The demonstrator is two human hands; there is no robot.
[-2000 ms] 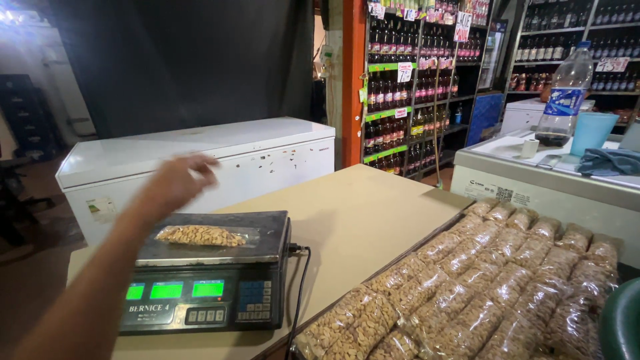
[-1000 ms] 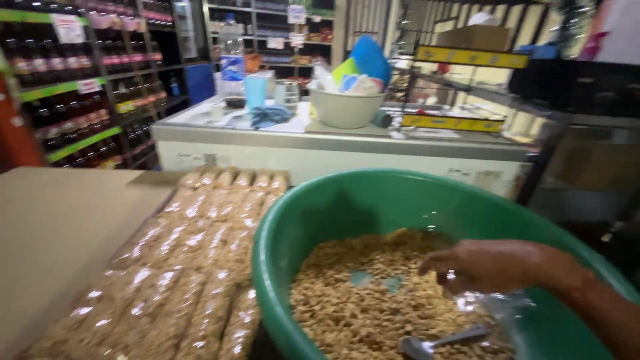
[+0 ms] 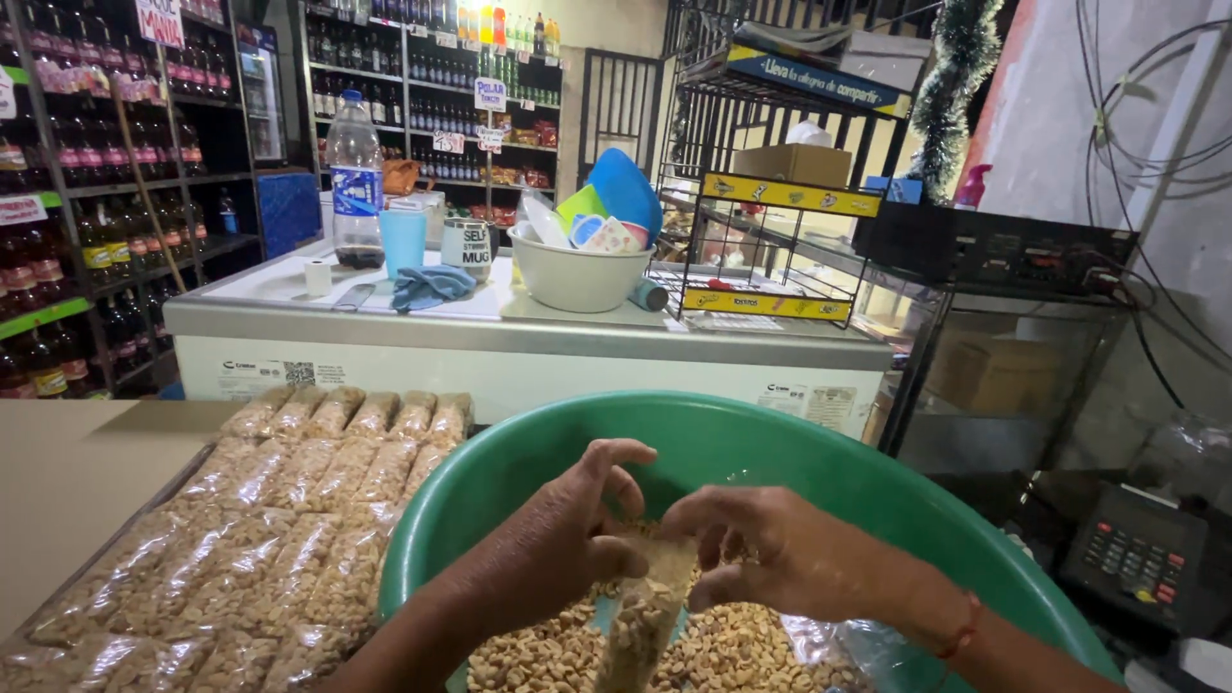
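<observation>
A narrow clear plastic bag (image 3: 643, 611) partly filled with peanuts stands upright between my hands, over loose shelled peanuts (image 3: 539, 647) in a large green plastic tub (image 3: 770, 423). My left hand (image 3: 568, 539) is at the bag's top left, its thumb against the edge and its other fingers curled above. My right hand (image 3: 780, 553) is at the top right, fingers bent around the bag's mouth. Empty clear plastic bags (image 3: 837, 650) lie on the peanuts at the tub's right side. Left of the tub, filled peanut bags (image 3: 260, 549) lie in rows on a tray.
Beyond the tub stands a white chest freezer (image 3: 404, 332) with a plastic bottle (image 3: 355, 183), a blue cup (image 3: 403, 241), a blue cloth (image 3: 433, 287), a mug (image 3: 468, 252) and a bowl of dishes (image 3: 582, 274). A wire rack (image 3: 770, 250) is behind, and a card terminal (image 3: 1136, 549) at right.
The view has swung right from the scale to the tub. One second ago my right hand was low over the peanuts near a metal scoop; now both hands are at a part-filled bag.
</observation>
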